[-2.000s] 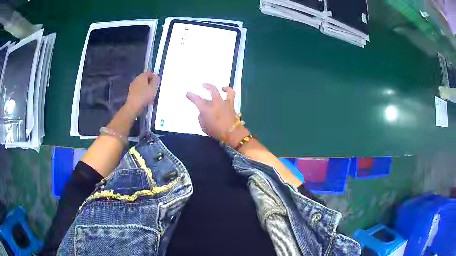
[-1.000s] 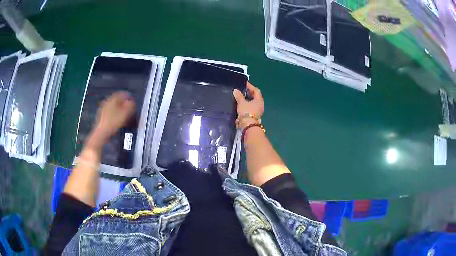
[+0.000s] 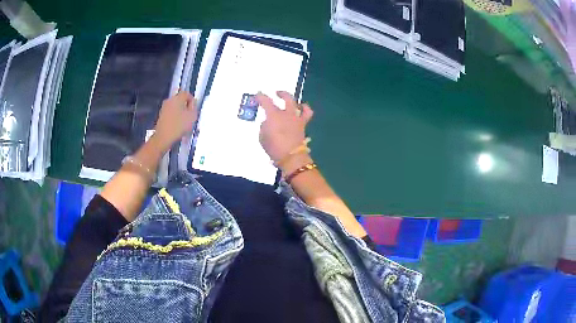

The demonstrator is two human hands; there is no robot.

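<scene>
A tablet (image 3: 221,135) lies in front of me, its screen lit white with a small dark block at the centre. It lies slightly turned over white sleeves and another dark tablet edge. My right hand (image 3: 281,126) is over its right half, fingers apart, a fingertip at the dark block; whether it touches cannot be told. My left hand (image 3: 177,117) is half curled between the lit tablet and a stack topped by a dark tablet (image 3: 123,104) with white edges. The left fingertips are at the lit tablet's left edge; whether they hold anything is unclear.
Another tablet stack (image 3: 25,107) stands at the far left. More dark tablets (image 3: 437,31) lie stacked at the back right. A white label (image 3: 550,165) is at the right. Blue bins (image 3: 395,238) show below the bench edge, with blue stools (image 3: 464,312) on the floor.
The front tablet's screen has gone from black to lit white. My right hand has moved from its upper right edge onto the screen. My left hand has moved right, off the dark tablet.
</scene>
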